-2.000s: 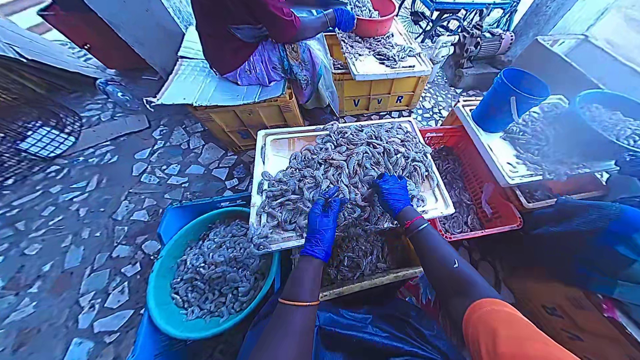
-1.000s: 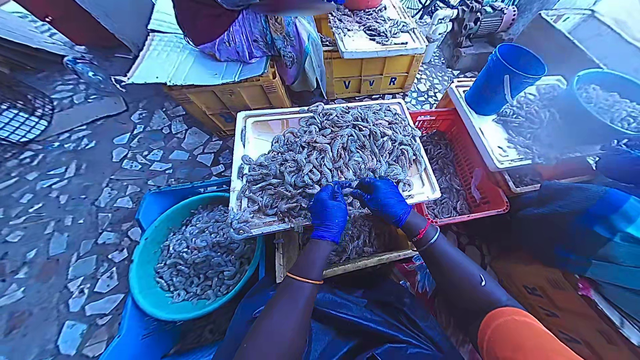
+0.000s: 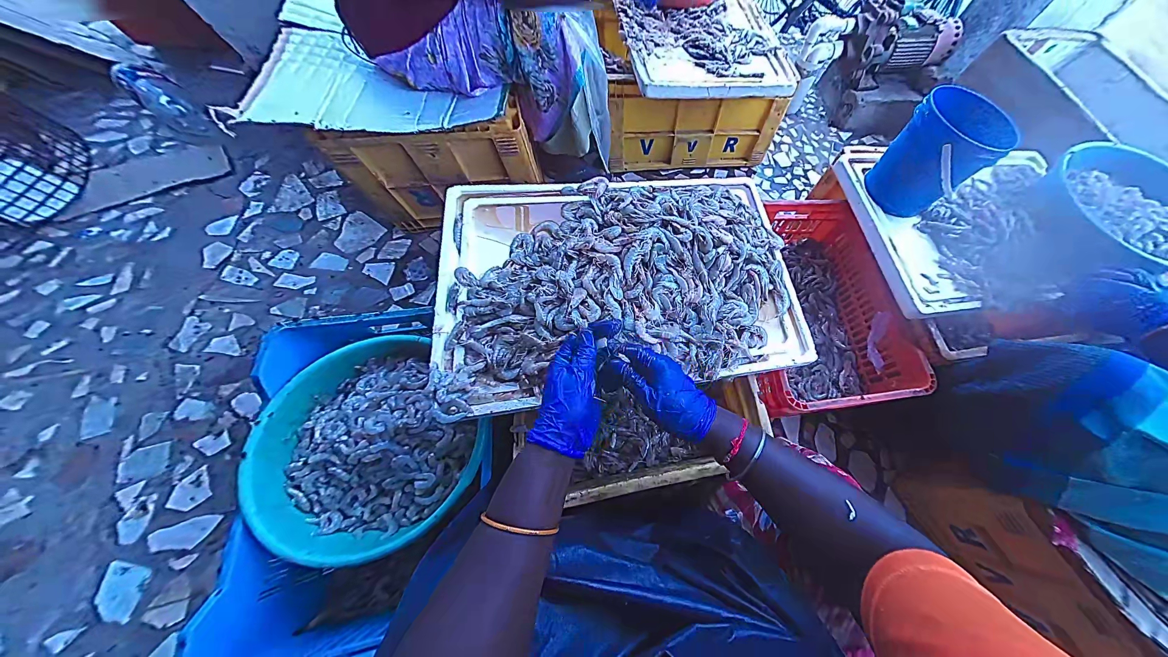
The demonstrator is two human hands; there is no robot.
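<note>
A white tray [image 3: 474,219] heaped with raw shrimp [image 3: 639,265] lies before me. Both my hands wear blue gloves and meet at the tray's near edge. My left hand [image 3: 570,392] has its fingers closed on a small shrimp, mostly hidden between the hands. My right hand [image 3: 664,392] touches the same shrimp with its fingertips. Beneath the tray, a container [image 3: 639,484] holds small dark pieces, perhaps shells and heads. At the left, a teal basin [image 3: 265,484] holds many shrimp, which look peeled.
A blue crate [image 3: 274,356] is under the basin. To the right stand a red crate [image 3: 867,274], another white tray [image 3: 876,237] with a blue bucket [image 3: 940,151], and a blue tub [image 3: 1077,210]. Two people sit nearby, ahead and at right. Yellow crates [image 3: 693,128] stand ahead.
My hands were apart over the heap two seconds ago, and have come together at the tray's near edge. A shrimp now shows between my fingers.
</note>
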